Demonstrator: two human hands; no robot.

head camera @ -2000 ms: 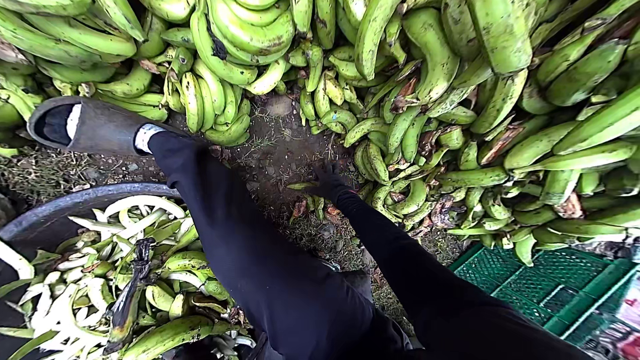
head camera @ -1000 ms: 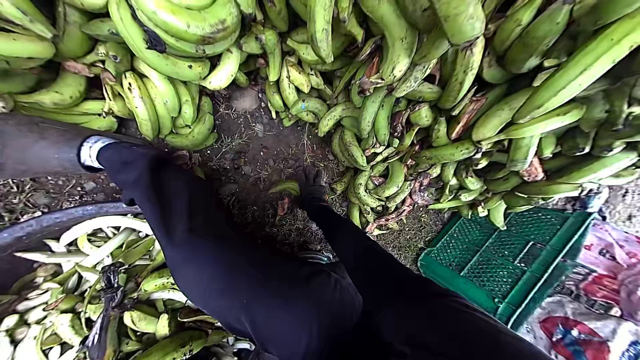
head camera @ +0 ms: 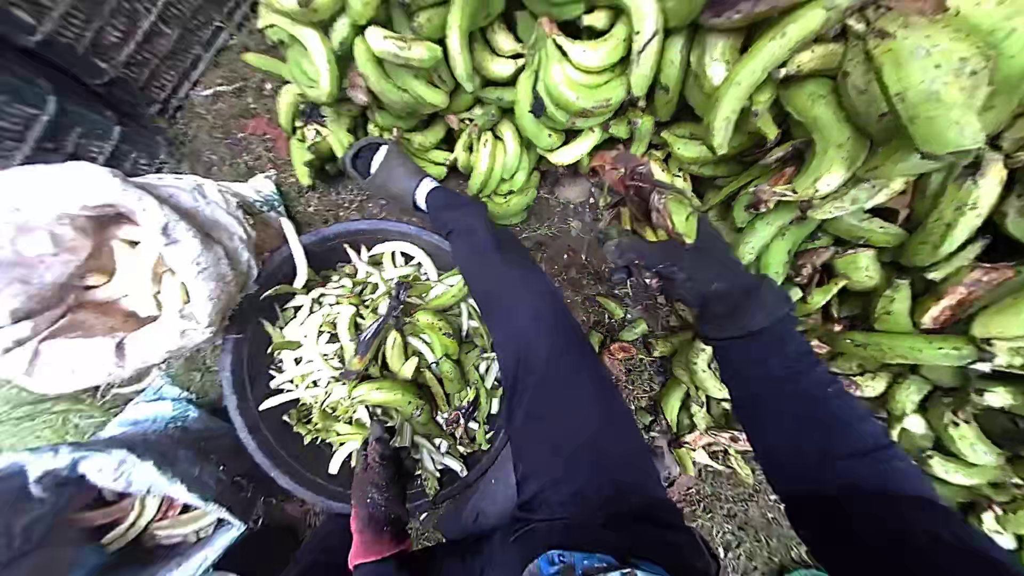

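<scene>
My right hand [head camera: 680,264], in a dark glove, reaches over the soil beside the heap of green plantains [head camera: 832,152]. Its fingers are against a small bunch of green plantains with dry brown leaf matter [head camera: 648,196]; the blurred fingers do not show a clear grip. At the lower left, my left hand [head camera: 380,480], in a dirty dark and pink glove, is at the near rim of a round black tub [head camera: 240,400]. Peels and green plantain pieces [head camera: 384,392] fill much of the tub. The left fingertips are partly hidden among them.
A white woven sack [head camera: 184,216] stands open left of the tub, and another sack holding peels [head camera: 152,520] lies below it. Dark plastic crates [head camera: 120,48] are at the upper left. My leg and sandal [head camera: 392,172] extend between the tub and the heap.
The view has swung left, showing the sacks and the whole tub. My right hand has moved from the ground to the bunch with brown leaf matter. My left hand has come into view at the tub.
</scene>
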